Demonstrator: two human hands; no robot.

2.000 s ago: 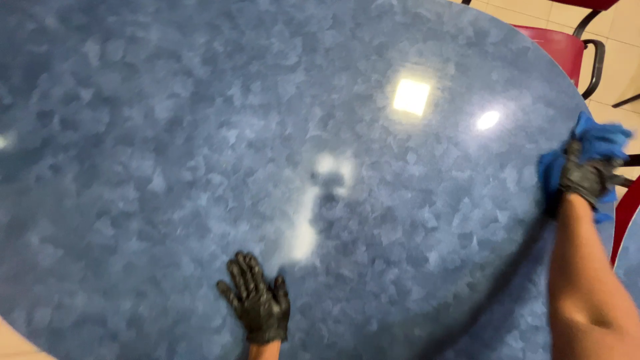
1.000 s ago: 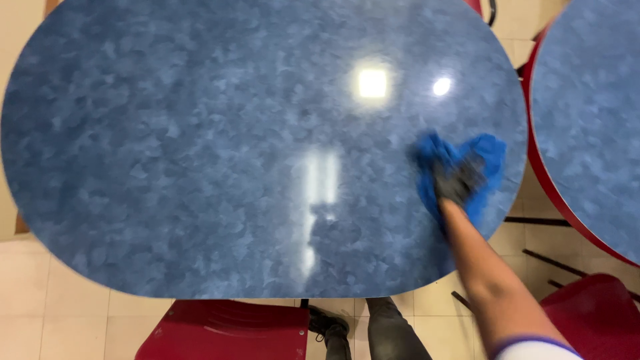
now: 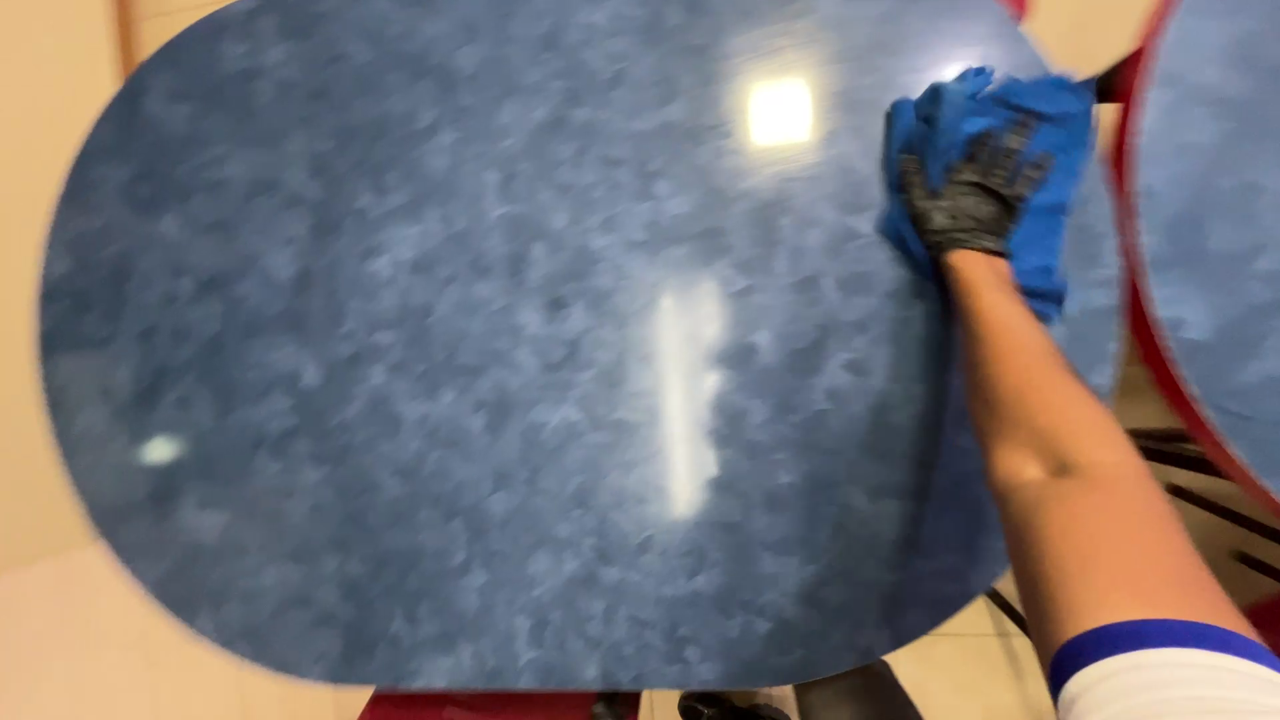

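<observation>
My right hand (image 3: pixel 975 200), in a black glove, lies spread on a blue cloth (image 3: pixel 1045 215) and presses it against the glossy blue tabletop (image 3: pixel 450 350) near its right end. Folds of the cloth bunch up around the fingers, and one part hangs down beside the wrist. The tabletop has rounded ends and a mottled pattern, with bright light reflections on it. My left hand is out of the frame.
A second blue table (image 3: pixel 1215 200) with a red edge stands close at the right. Below the near edge are a red chair (image 3: pixel 500 705), a black shoe (image 3: pixel 715 706) and a dark trouser leg (image 3: pixel 860 695). Dark metal legs show at the lower right.
My left hand, on the tabletop two seconds ago, has left the view. Since one second ago my right hand has moved with the cloth farther up the table's right end. The view has shifted.
</observation>
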